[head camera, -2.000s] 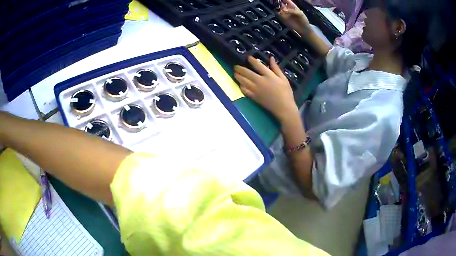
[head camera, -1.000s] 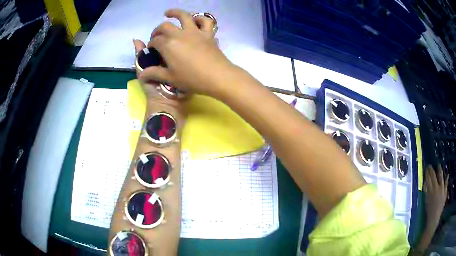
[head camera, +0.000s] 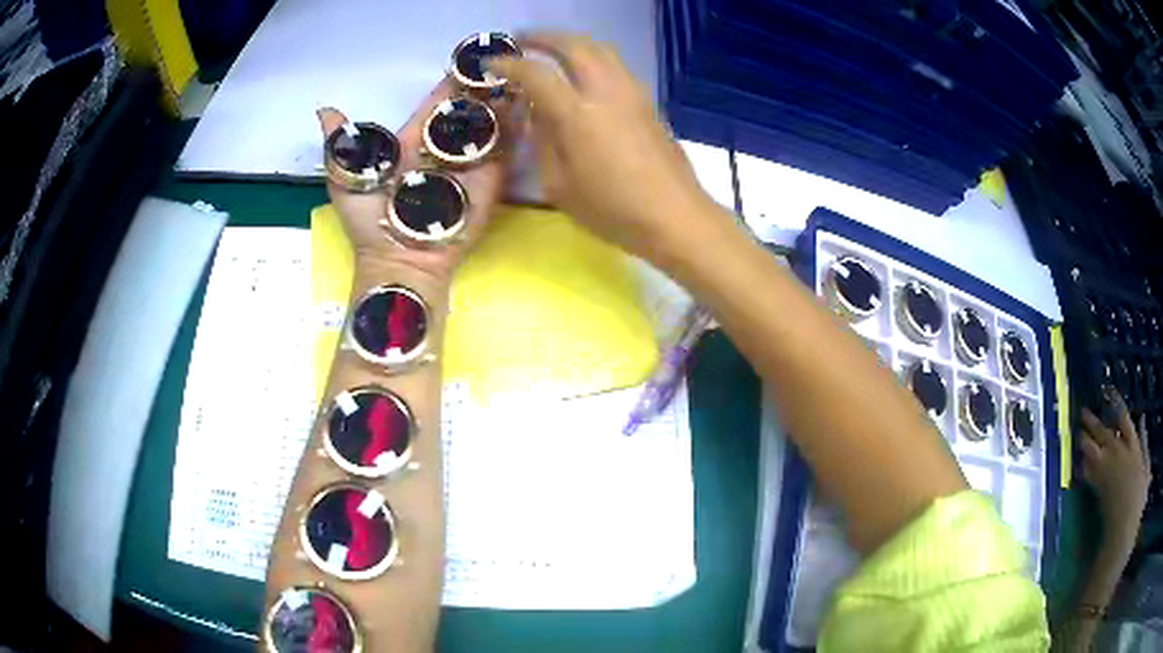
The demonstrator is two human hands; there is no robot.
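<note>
My left hand [head camera: 389, 242] lies palm up with dark-faced smartwatches on it: one by the thumb [head camera: 364, 156], one on the palm [head camera: 429, 207] and one on the fingers [head camera: 460, 130]. Another smartwatch [head camera: 485, 60] is at the fingertips. Several smartwatches with red on their screens lie in a row along my left forearm, one near the wrist [head camera: 388, 325]. My right hand [head camera: 599, 134] is blurred, with a fingertip over the edge of the fingertip watch. I see nothing gripped in it. Small white tabs show on the watches.
A blue-framed white tray [head camera: 1048, 485] holds several watches at right. Dark blue stacked trays [head camera: 867, 96] stand behind. A yellow sheet [head camera: 548, 313], grid paper [head camera: 561, 510] and purple pen [head camera: 661, 383] lie on the green mat. A neighbour's hand [head camera: 1116, 453] is at far right.
The view has swung left from the tray and neighbour to my left arm. My right hand has moved right, off the thumb and palm watches, to the fingertip watch.
</note>
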